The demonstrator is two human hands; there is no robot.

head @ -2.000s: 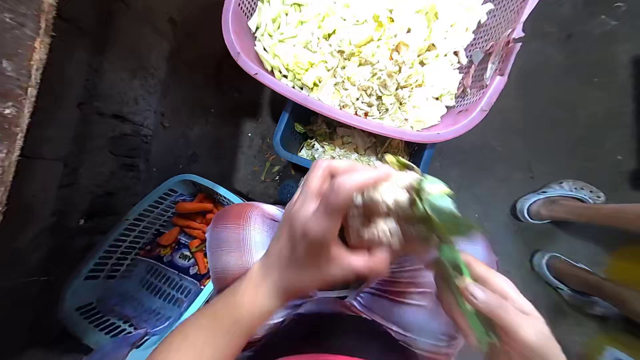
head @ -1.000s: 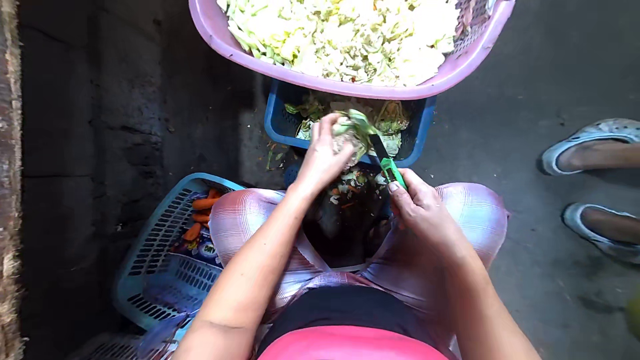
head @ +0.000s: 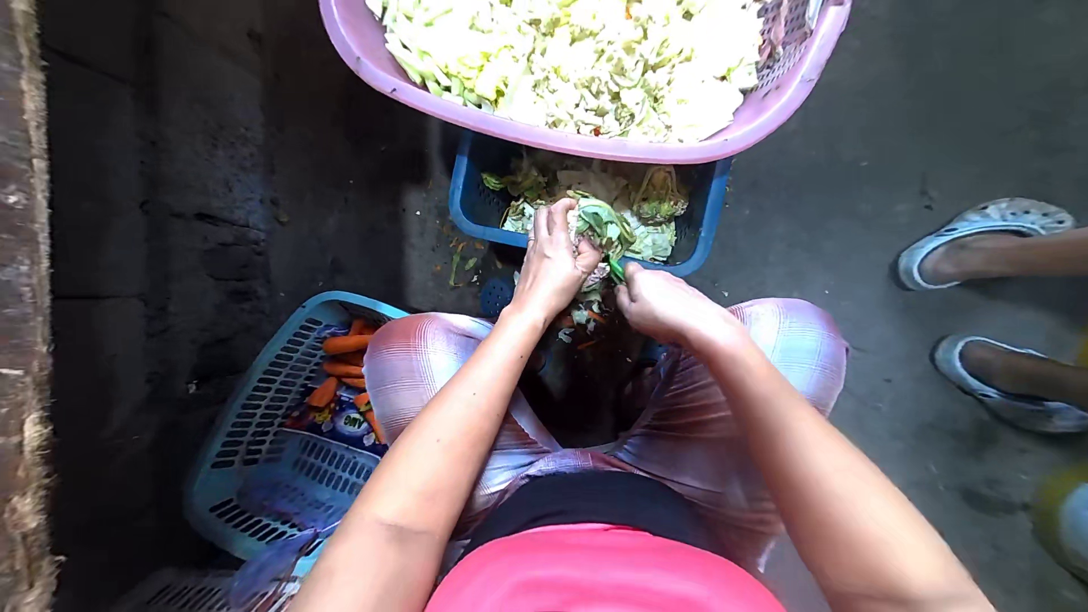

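My left hand [head: 557, 259] holds a leafy head of vegetable [head: 602, 223], probably cauliflower, over the near rim of a blue plastic basket [head: 470, 223]. On its right side my right hand [head: 667, 302] is closed around the green handle of a knife [head: 616, 269]; the blade is hidden by the leaves. Leaves and trimmings [head: 653, 238] lie in the blue basket. Beyond it stands a pink plastic basket [head: 544, 138] heaped with chopped pale green and white vegetable [head: 578, 68].
A light blue crate [head: 246, 425] with carrots [head: 347, 344] is at my left. Scraps [head: 463, 263] lie on the floor beside the blue basket. Another person's feet in grey clogs [head: 990, 229] are at the right. A rough wooden edge [head: 25, 297] runs along the far left.
Two seconds ago the vegetable was nearer my lap; now it is over the blue basket's near rim. The knife blade, visible one second ago, is now hidden among the leaves.
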